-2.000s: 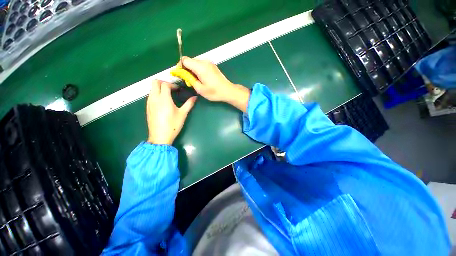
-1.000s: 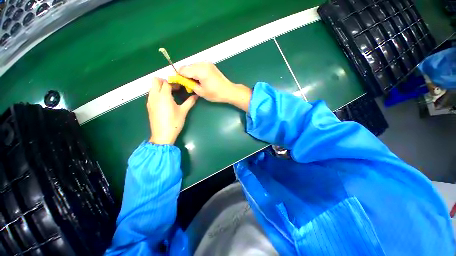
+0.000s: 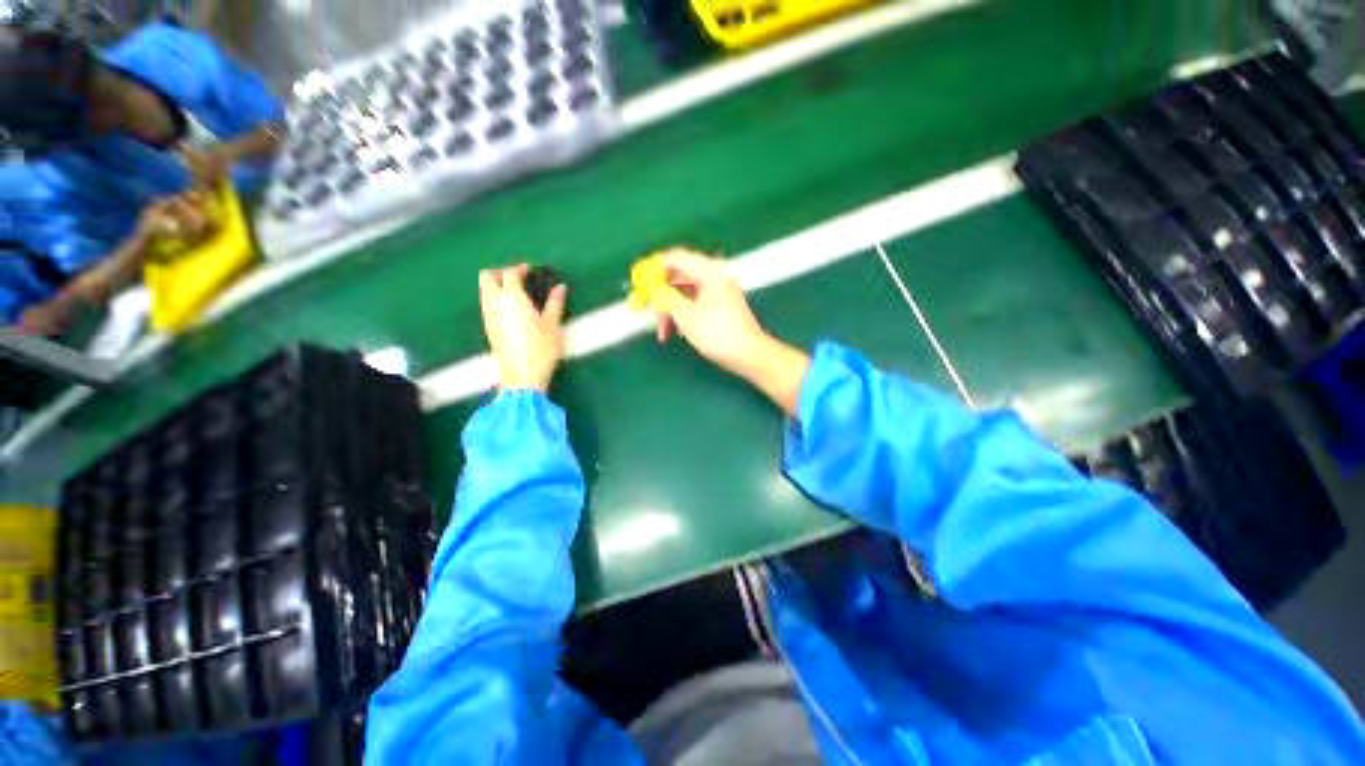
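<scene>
My left hand (image 3: 521,322) holds a round black part (image 3: 544,285) between thumb and fingers, over the green belt just past the white rail. The fingers hide some of the part. My right hand (image 3: 713,317) holds a yellow hand tool (image 3: 648,280) to the right of it, above the rail. The two hands are apart, and the tool does not touch the part. The thin stick does not show clearly.
Stacks of black parts trays stand at left (image 3: 195,569) and right (image 3: 1198,210), with more black trays (image 3: 1228,486) low at right. A clear tray (image 3: 449,112) lies across the belt (image 3: 838,142). Another person (image 3: 165,90) sits upper left by a yellow tray (image 3: 202,270).
The view has shifted, showing more of the far side. My hands have separated; the left moved with the black part over the belt. The tool has come away from the part.
</scene>
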